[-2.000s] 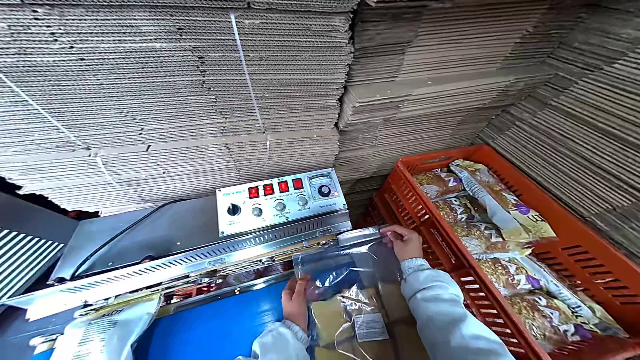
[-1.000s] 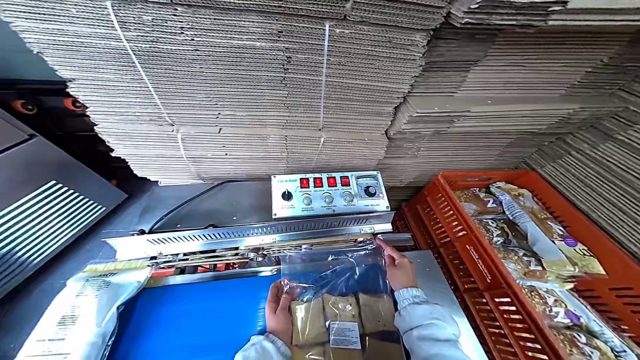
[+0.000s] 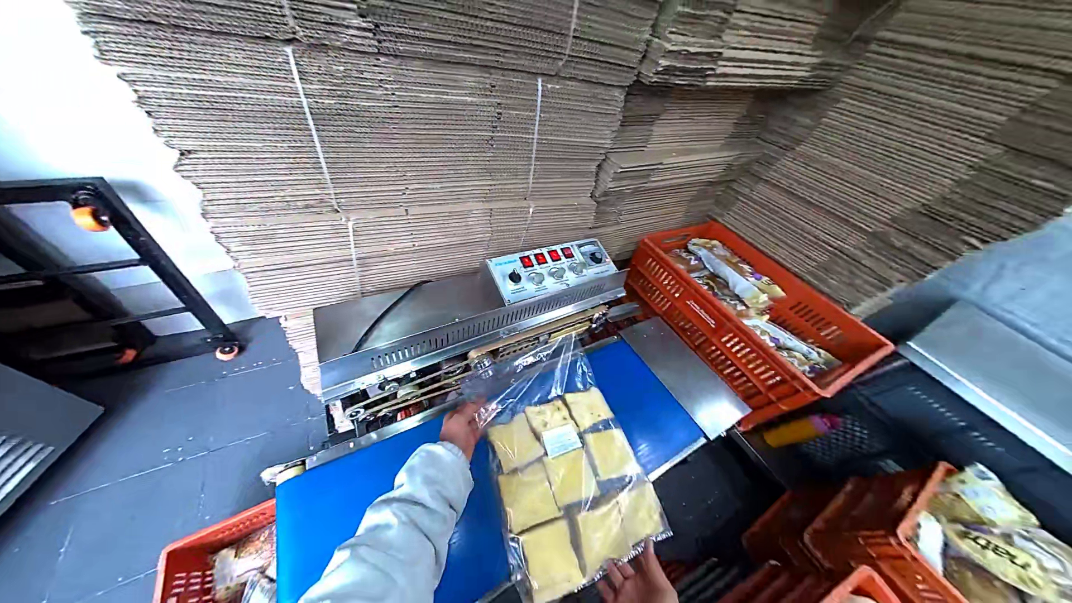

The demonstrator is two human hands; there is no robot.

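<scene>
A clear plastic bag of flat square yellowish food pieces [image 3: 565,477], with a white label bearing writing, lies over the blue conveyor belt [image 3: 368,502] of a band sealing machine. Its open-looking top reaches the sealing bands [image 3: 469,360]. My left hand [image 3: 462,427] holds the bag's upper left edge between thumb and fingers. At the bag's lower right corner, my right hand [image 3: 638,578] touches or supports the bottom edge; its fingers are partly hidden under the bag. Behind the bands stands the control box [image 3: 550,270] with red switches and knobs.
An orange crate [image 3: 720,335] of filled bags stands right of the machine. More orange crates [image 3: 871,536] are at the lower right, another [image 3: 180,561] at the lower left. Stacked flat cardboard [image 3: 419,142] rises behind. A black wheeled frame [image 3: 134,243] stands at the left.
My right hand has moved from the bag's top right to its bottom edge. The white-topped bag at the belt's left end is no longer seen there. The view has shifted widely.
</scene>
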